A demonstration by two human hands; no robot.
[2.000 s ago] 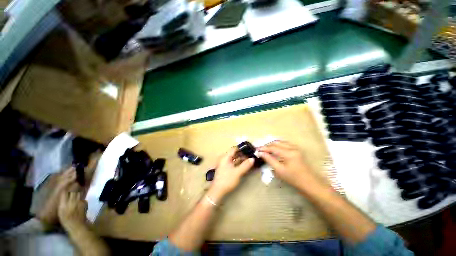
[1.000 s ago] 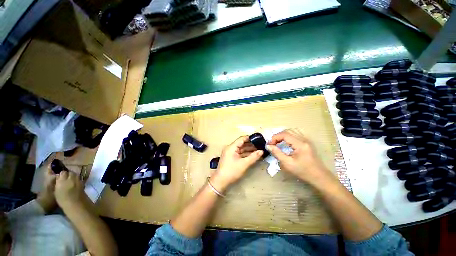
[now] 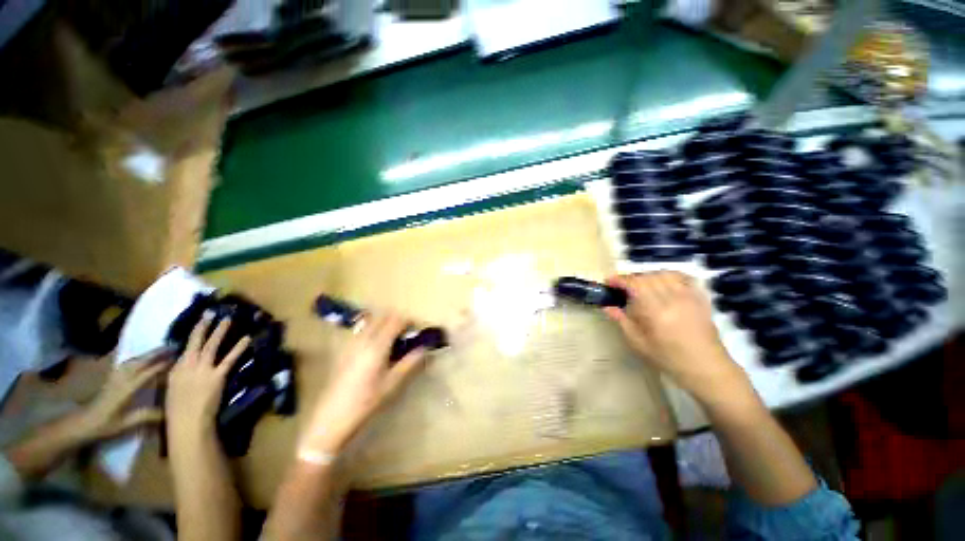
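Note:
My right hand [image 3: 672, 322] holds a black unit [image 3: 588, 293] by its right end, above the right part of the cardboard mat [image 3: 497, 412]. My left hand [image 3: 365, 370] is at the mat's left part, with thumb and fingers around a second black unit [image 3: 423, 340]; blur hides the exact contact. Another black unit [image 3: 337, 310] lies just beyond my left fingers. Pale scraps [image 3: 508, 301] lie in a bright patch between my hands.
Black units stand in rows [image 3: 783, 232] on the white surface at right. Another person's hands [image 3: 196, 386] are at the loose pile of units [image 3: 254, 370] at left. The green belt [image 3: 466, 132] runs beyond the mat. An open carton [image 3: 95, 201] is at far left.
My hands have moved apart from the middle. My right hand has carried its unit right; my left has moved left to another unit. The other person's hands have reached the pile. The view has shifted.

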